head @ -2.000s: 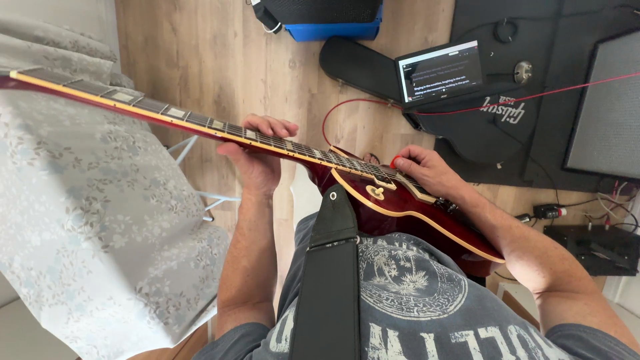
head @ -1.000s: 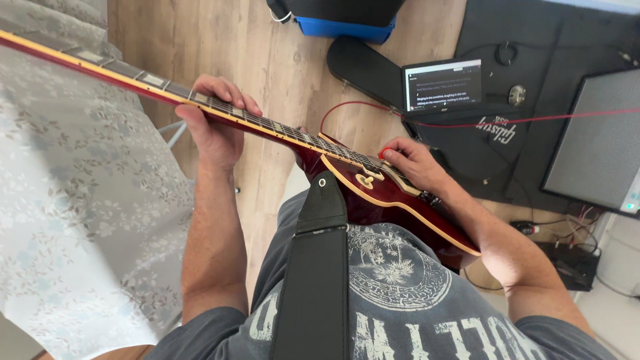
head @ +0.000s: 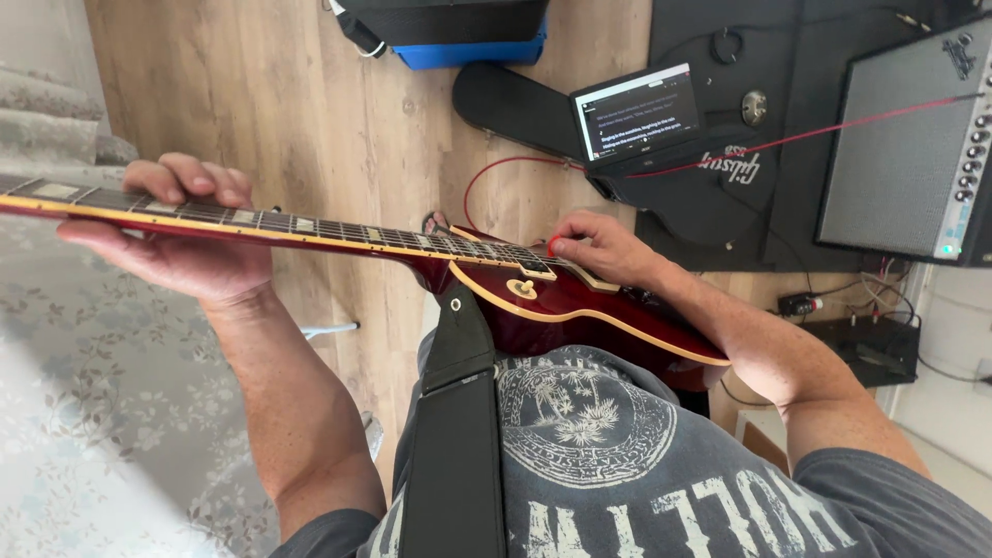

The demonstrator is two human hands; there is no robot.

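Observation:
A dark red electric guitar (head: pixel 535 302) with cream binding hangs across my front on a black strap (head: pixel 457 434). My left hand (head: pixel 186 225) is around its neck, the thumb below the near edge and the fingertips over the fretboard (head: pixel 333 230). Between the thumb and index finger of my right hand (head: pixel 604 244) is a red guitar pick (head: pixel 553 246), held at the strings near the pickups. A cream toggle switch (head: pixel 523 287) shows on the body.
An open laptop (head: pixel 635 116) showing text lies on a black guitar case (head: pixel 511 105). At right stand an amplifier (head: pixel 891 147) and a power strip (head: pixel 798 304). A red cable (head: pixel 806 136) crosses above. Floral fabric (head: pixel 116 403) is at left, a blue bin (head: pixel 473 54) at the top.
My left hand first slid along the neck away from the body; it is still around the neck now. My right hand stays over the strings with the red pick.

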